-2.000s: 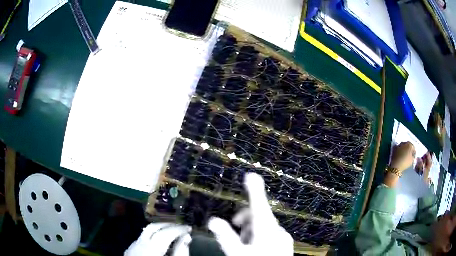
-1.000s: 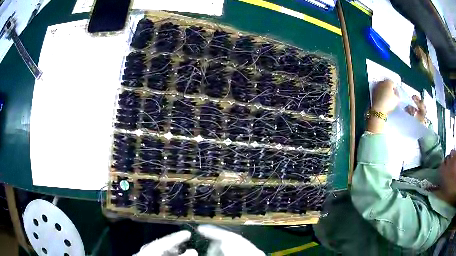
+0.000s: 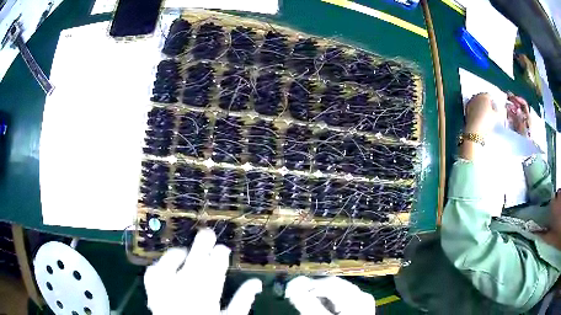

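Note:
A divided packing tray (image 3: 344, 269) of small black wired parts lies at the bench's front edge, with thin wires lying loose across its rows. A small pale green dot sits in its lower left compartment. My white-gloved left hand (image 3: 187, 277) reaches over the tray's lower left, fingertips on or just above the black parts in the front row. My white-gloved right hand (image 3: 329, 296) is below the tray's front edge, fingers curled. A small dark thing shows near its fingertips; I cannot tell whether it is held.
A large white sheet (image 3: 92, 129) lies left of the tray, a smartphone (image 3: 135, 17) behind it, and a metal caliper (image 3: 34, 66) at far left. A perforated white stool seat (image 3: 71, 277) stands below left. A person in green sleeves (image 3: 477, 209) works with papers at right.
The view has swung right and down since the first frame. My left hand has moved up onto the tray's front row since one second ago; my right hand has shifted right.

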